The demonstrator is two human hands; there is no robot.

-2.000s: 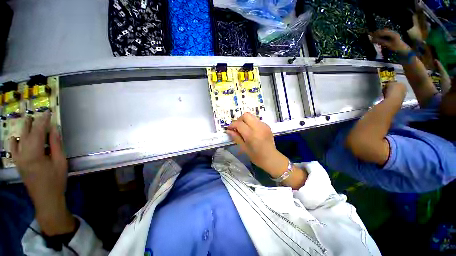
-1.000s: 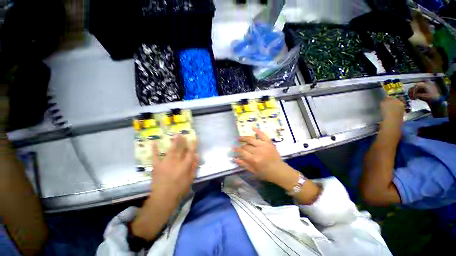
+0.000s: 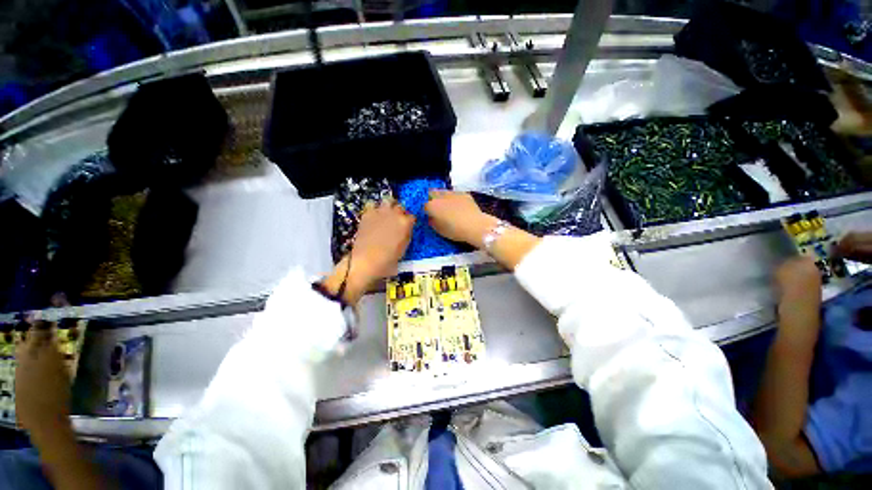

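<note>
A pale yellow circuit board panel (image 3: 435, 321) of two matching halves lies in the conveyor track in front of me, yellow and black parts along its far edge. Both my hands reach over it to the bins. My left hand (image 3: 382, 234) is at the bin of black-and-silver components (image 3: 352, 203), beside the blue heap. My right hand (image 3: 457, 216) is at the bright blue components (image 3: 421, 247). The fingertips of both hands are bent down and small in view; whether they pinch anything cannot be told.
A deep black bin (image 3: 316, 105) stands behind the small bins. Crumpled bags with blue plastic (image 3: 535, 165) and a green component tray (image 3: 669, 170) are at right. Neighbours' hands work at boards at far left (image 3: 43, 368) and far right (image 3: 798, 278). A metal post rises behind the bags.
My hands have left the boards and reached forward to the bins. The view has shifted, showing more of the bench. One board panel now lies before me, where two lay under my hands.
</note>
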